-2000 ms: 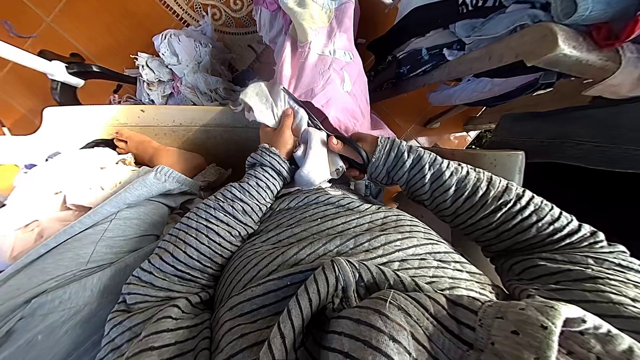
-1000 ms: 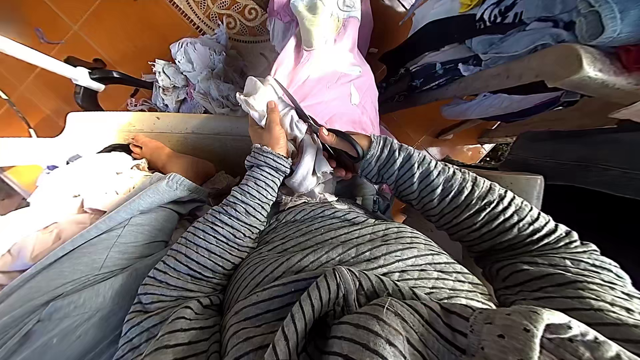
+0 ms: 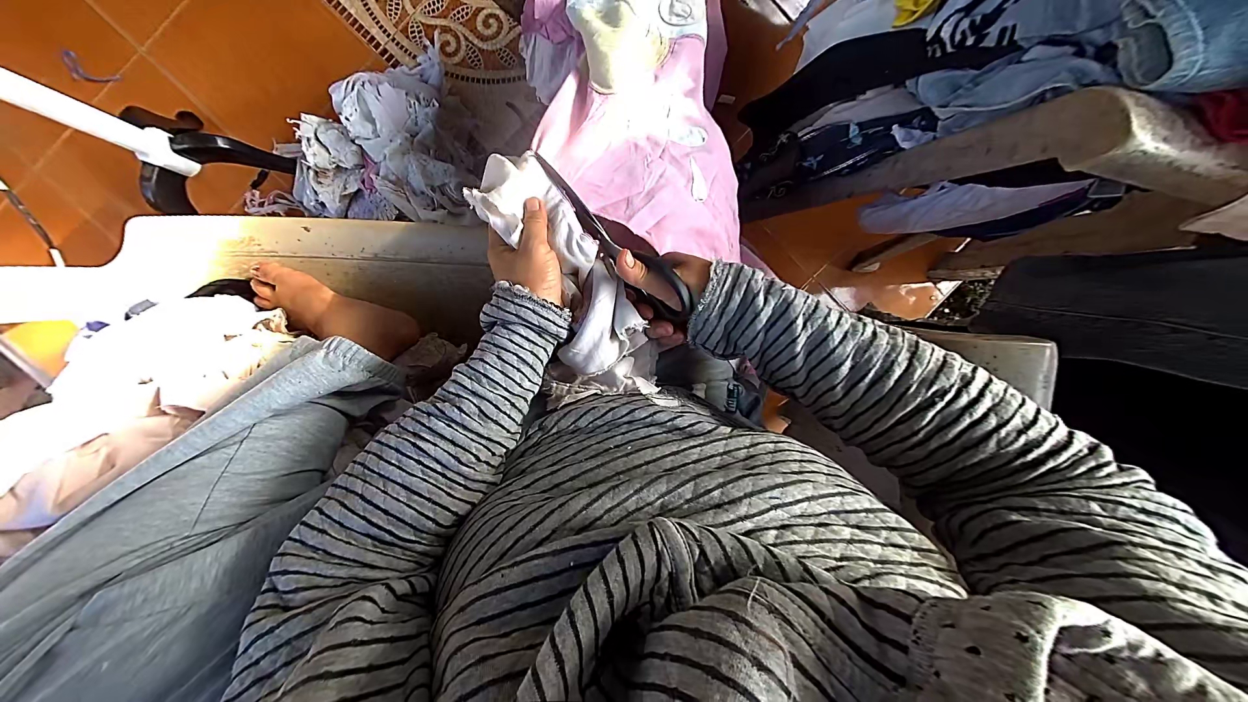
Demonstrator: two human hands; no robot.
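My left hand (image 3: 527,255) grips a bunched piece of white cloth (image 3: 606,327), thumb on top, with part of the cloth standing up above the fingers. Black-handled scissors (image 3: 669,292) are in my right hand (image 3: 661,289), fingers through the loops. Their long blades point up and left, lying along the right side of the bunched cloth; whether they are parted cannot be told. The lower end of the cloth hangs down to my lap against the striped shirt. Just beyond both hands lies a pink cloth (image 3: 648,146) with pale prints.
A pile of whitish rags (image 3: 390,136) lies on the tiled floor beyond a pale ledge (image 3: 341,244). At right, folded clothes (image 3: 1014,78) rest on a worn wooden bench (image 3: 1063,136). White cloth (image 3: 166,361) is heaped at left near my bare foot (image 3: 331,312). A white pole (image 3: 88,117) enters upper left.
The white cloth was lower and flatter between my hands two seconds ago; now it stands bunched above my left hand. The scissors have stayed in my right hand.
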